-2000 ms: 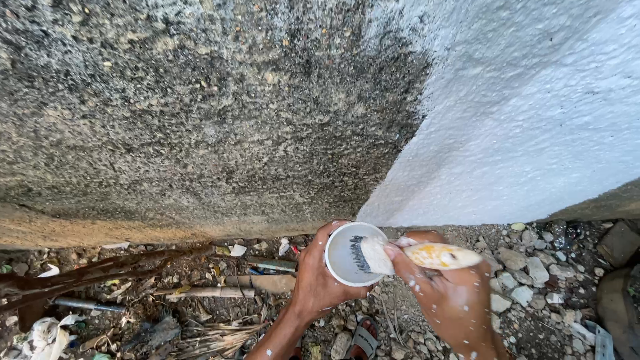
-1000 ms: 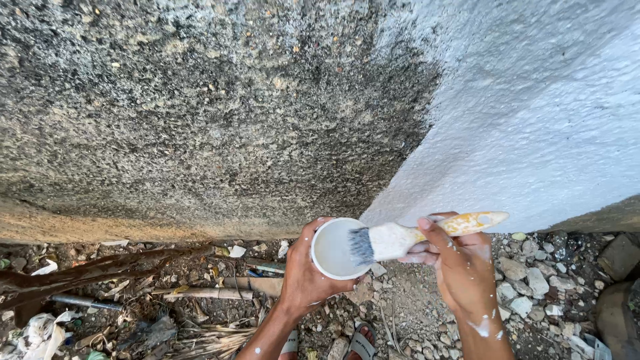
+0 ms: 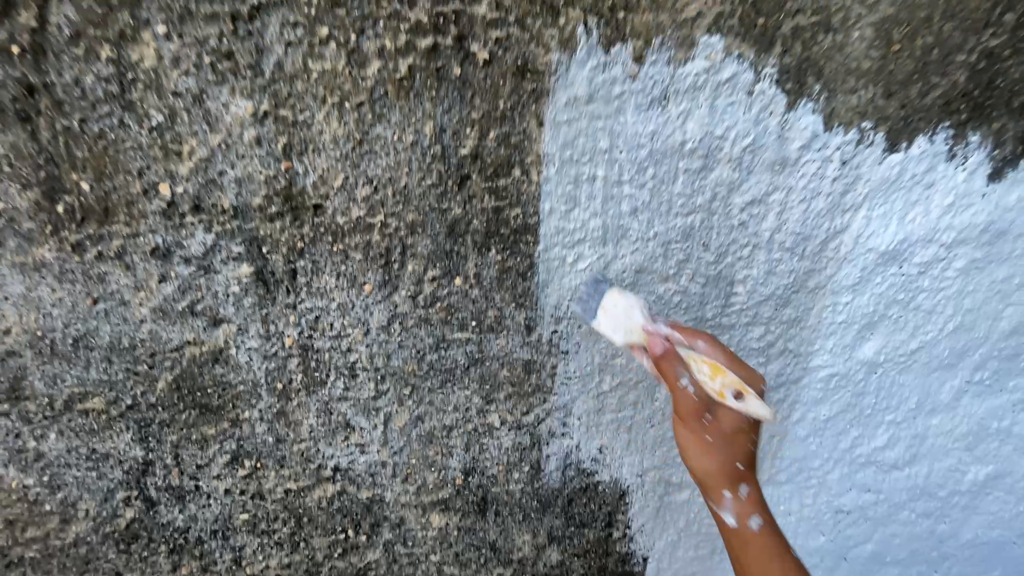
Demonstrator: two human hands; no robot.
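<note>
A paintbrush point(image 3: 622, 317) with grey, paint-wet bristles, a white-coated ferrule and a chipped yellow and white handle is held in my right hand point(image 3: 708, 392). Its bristles point up and left, near the left edge of the white painted area point(image 3: 720, 208) on the rough wall; whether they touch the wall I cannot tell. White paint spots my fingers, the back of the hand and the wrist. My left hand and the white cup are out of view.
Bare, rough, dark-stained wall point(image 3: 280, 280) fills the left side. Another stretch of dark wall point(image 3: 904, 64) lies along the top right, above the jagged upper edge of the paint.
My right hand has lifted the brush from the white cup and brought it up to the wall. The view has swung up from the ground, and my left hand with the cup has left it.
</note>
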